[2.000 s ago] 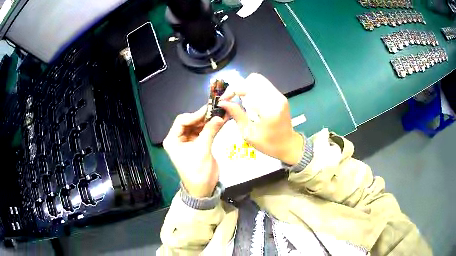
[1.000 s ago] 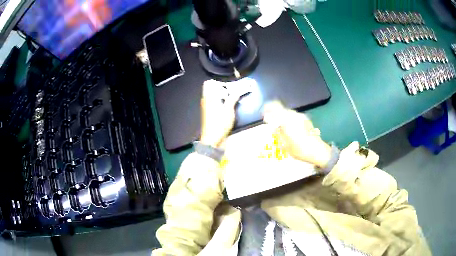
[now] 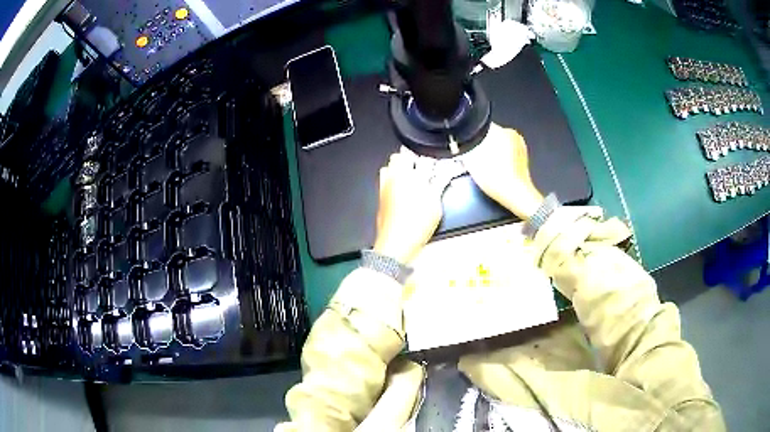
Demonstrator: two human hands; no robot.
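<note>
The black microscope point(image 3: 439, 105) stands over its flat black base plate point(image 3: 338, 202). My left hand point(image 3: 409, 198) and my right hand point(image 3: 500, 169) meet just below the microscope's round ring, over the base. Their fingertips are overexposed by the bright light, and any small module between them cannot be made out. A white paper sheet point(image 3: 439, 308) lies in front of the base, with tiny yellow bits point(image 3: 482, 277) on it. The monitor point(image 3: 160, 38) at upper left shows a magnified board with orange dots.
Glossy black blister trays point(image 3: 190, 228) are stacked at the left. A smartphone point(image 3: 319, 97) lies left of the microscope. Rows of modules point(image 3: 716, 101) lie on the green mat point(image 3: 654, 181) at right. A white tub point(image 3: 559, 18) and a crumpled wipe point(image 3: 505, 46) are behind the base.
Both hands have moved up together under the microscope ring; my right hand has left the area over the paper. The monitor picture has changed from a blur to a board with orange dots. The view has shifted.
</note>
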